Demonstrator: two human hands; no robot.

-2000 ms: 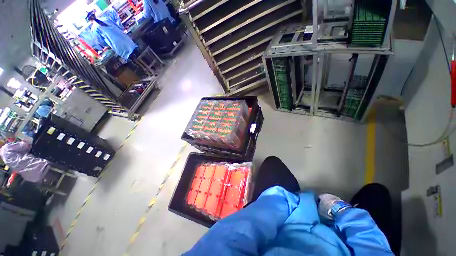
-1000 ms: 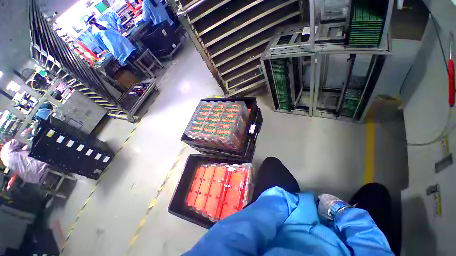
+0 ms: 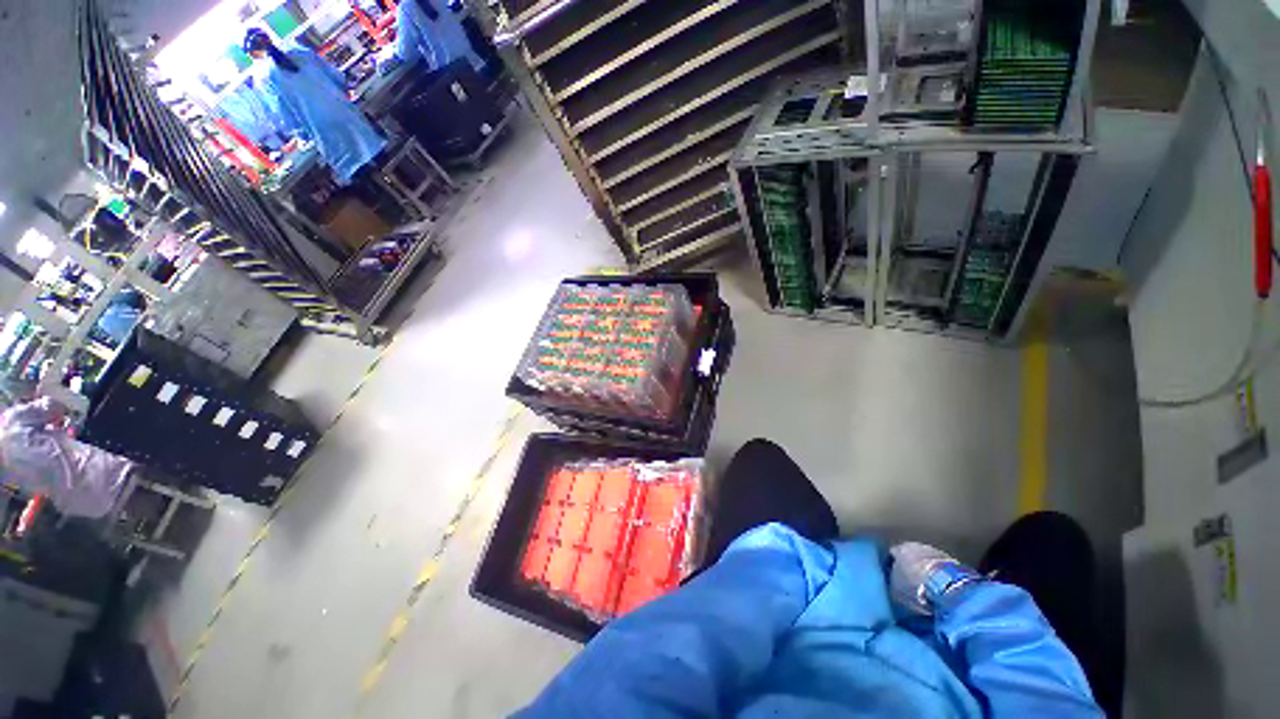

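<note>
My right hand (image 3: 920, 579), in a pale glove with a shiny band at the blue cuff, rests low in front of my body between my dark-clad knees. Its fingers are small and blurred, so whether it holds anything cannot be told. My left sleeve crosses the lower middle; my left hand is not visible. Nearest on the floor, left of my knee, is a black tote crate (image 3: 503, 541) with red trays (image 3: 604, 534) in it. Behind it, another black crate (image 3: 713, 368) holds a stack of clear trays with red and green pockets (image 3: 607, 337).
Magazine racks (image 3: 877, 239) with green panels (image 3: 1022, 70) stand ahead right, beside a slatted metal frame (image 3: 660, 113). A pale machine wall (image 3: 1193, 492) with a red-handled tool (image 3: 1263, 232) is at right. A black cabinet (image 3: 197, 414) and people in blue (image 3: 316, 106) are at left.
The view has shifted very slightly. The person in blue in the far background has changed posture a little. My hand and the crates look unmoved.
</note>
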